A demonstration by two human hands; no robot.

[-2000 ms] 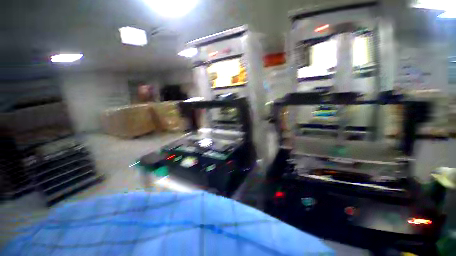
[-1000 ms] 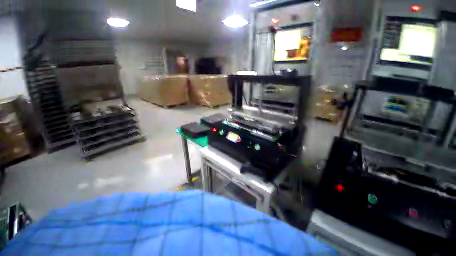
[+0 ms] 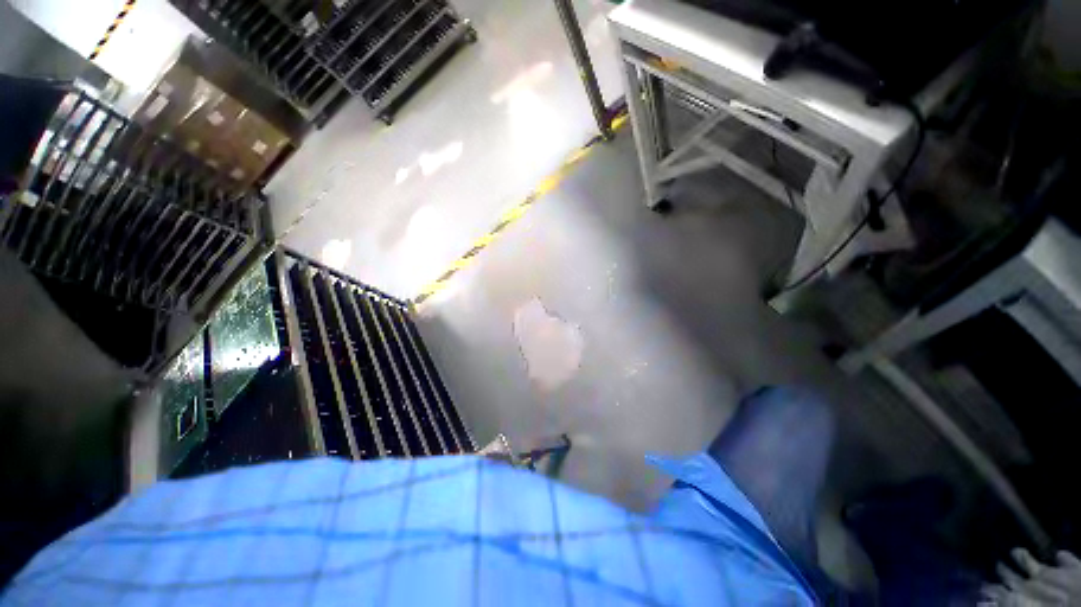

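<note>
A metal tray trolley (image 3: 373,362) with stacked dark shelves stands low at the left, just beyond the blue checked garment. Green, shiny board-like pieces (image 3: 241,336) lie on its top beside a dark flat area. My right hand (image 3: 1034,583) seems to be the white, glove-like shape in the bottom right corner; it is blurred and cut off by the edge, so its grip cannot be told. My left hand is not in view.
Another shelved rack (image 3: 130,219) stands at the far left, with brown wrapped cartons (image 3: 219,119) behind it. A further rack (image 3: 397,53) is at the top. A pale metal stand (image 3: 711,36) with a hanging black cable is at the right. A yellow-black line (image 3: 510,219) crosses the floor.
The view has tipped down and turned left, away from the test fixtures. The near trolley fills more of the left side. The white shape has appeared at bottom right.
</note>
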